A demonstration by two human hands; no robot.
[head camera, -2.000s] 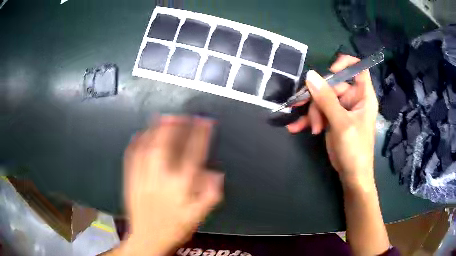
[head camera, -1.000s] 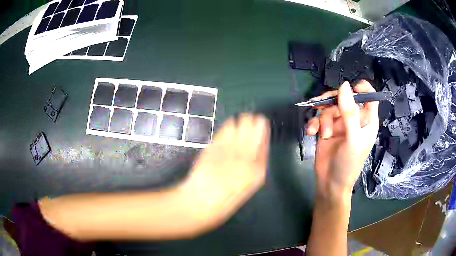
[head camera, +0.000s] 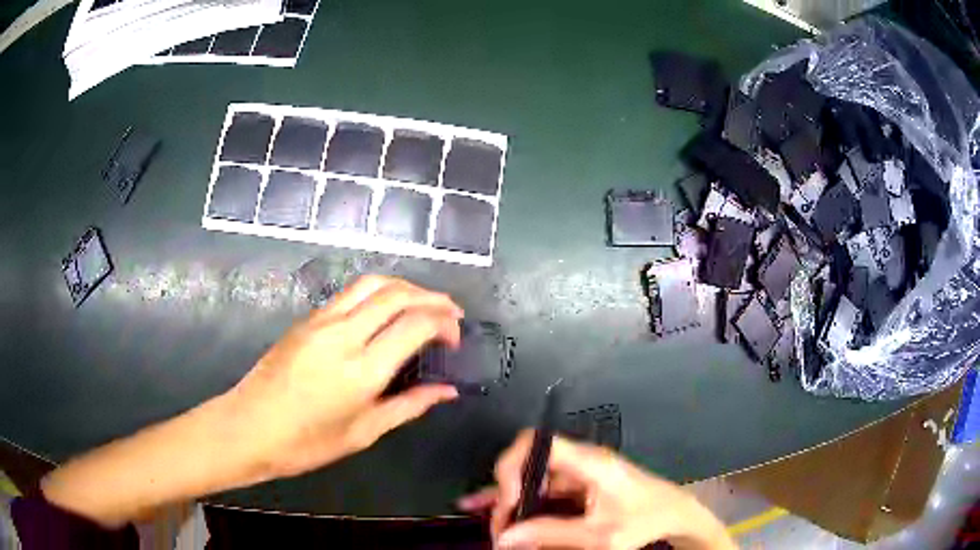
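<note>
My left hand [head camera: 355,365] holds a flat black plastic housing [head camera: 478,357] by its left side, low over or on the bench. My right hand [head camera: 591,505] is at the bottom edge, partly cut off, and grips dark tweezers [head camera: 539,446] with the tip pointing up. Another black housing [head camera: 594,423] lies just beyond the right hand, partly hidden by it. The white liner sheet [head camera: 357,185] with two rows of dark pads lies above my left hand.
A clear bag [head camera: 935,129] and a pile of black housings [head camera: 774,236] lie at the right. Two small black parts [head camera: 88,265] lie at the far left. Spare liner sheets [head camera: 118,48] are at the top left. A cardboard box [head camera: 849,478] is below the bench at the right.
My right hand has moved down and left from the pile with the tweezers. My left hand has moved left and now holds a housing. More housings show at the pile's left edge.
</note>
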